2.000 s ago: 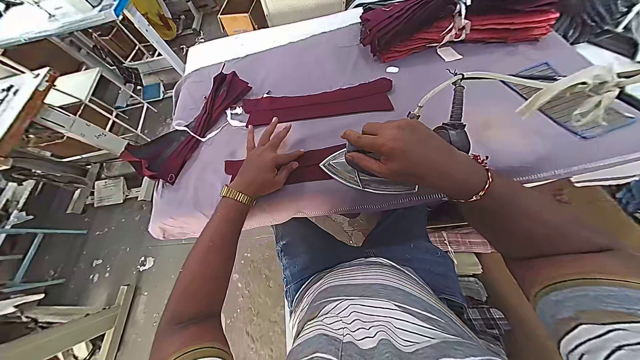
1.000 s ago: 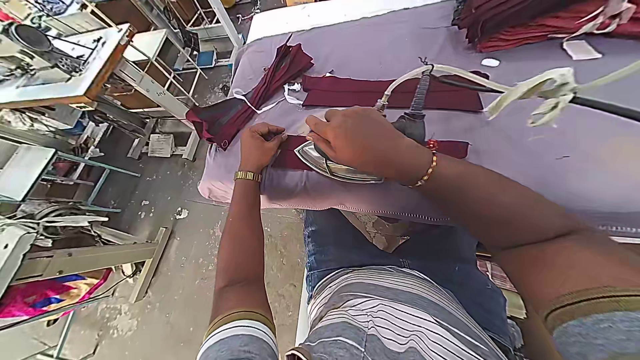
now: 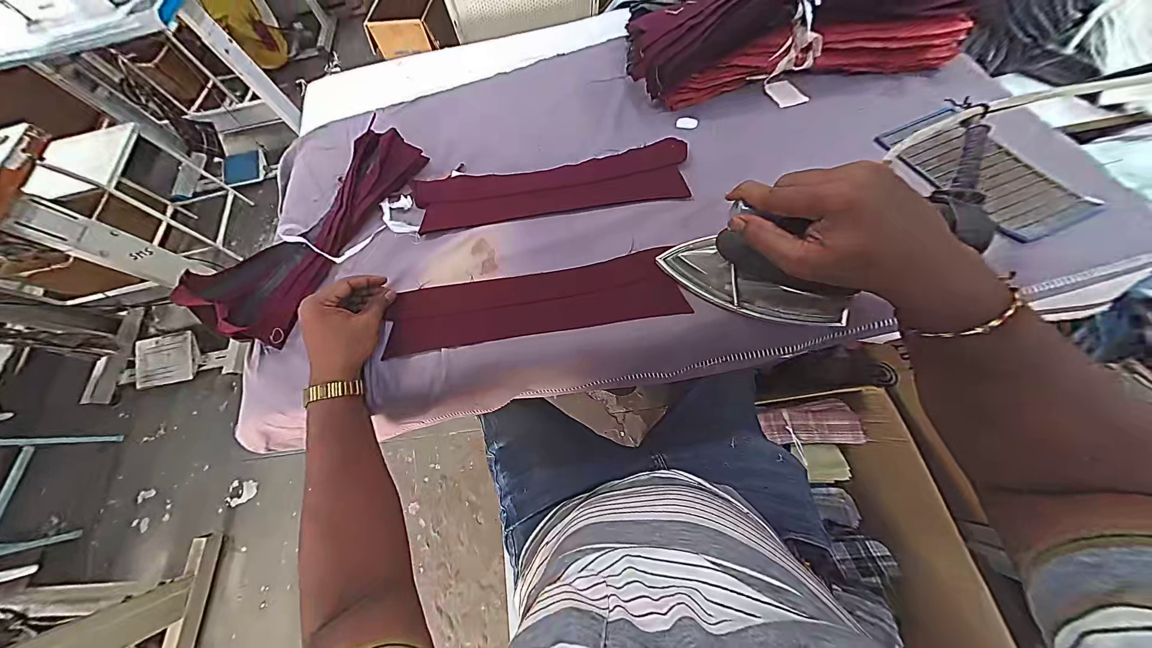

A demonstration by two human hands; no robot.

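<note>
My right hand (image 3: 846, 238) is closed around the handle of an electric iron (image 3: 765, 292), whose pointed tip meets the right end of a flat maroon fabric strip (image 3: 540, 301). At that strip's left end is my left hand (image 3: 346, 319), fingers curled, thumb and fingertips at the top corner; whether they pinch the cloth cannot be told. A second maroon strip (image 3: 553, 189) lies farther back, roughly parallel. Left of both, a tied bundle of maroon pieces (image 3: 337, 216) with a white cloth tie spreads over the table's left edge.
The padded table (image 3: 774, 135) has a mauve cover. Stacked maroon and red pieces (image 3: 810, 45) lie at its back, a wire iron rest (image 3: 994, 171) at the right. The iron's cable (image 3: 1062, 88) runs off right. Metal frames (image 3: 162, 225) stand left; folded cloths (image 3: 814, 423) lie below the table's front edge.
The iron has moved right, from on top of the near strip to its right end, uncovering the strip. My left hand was spread flat on the strip two seconds ago and is now curled at its left end.
</note>
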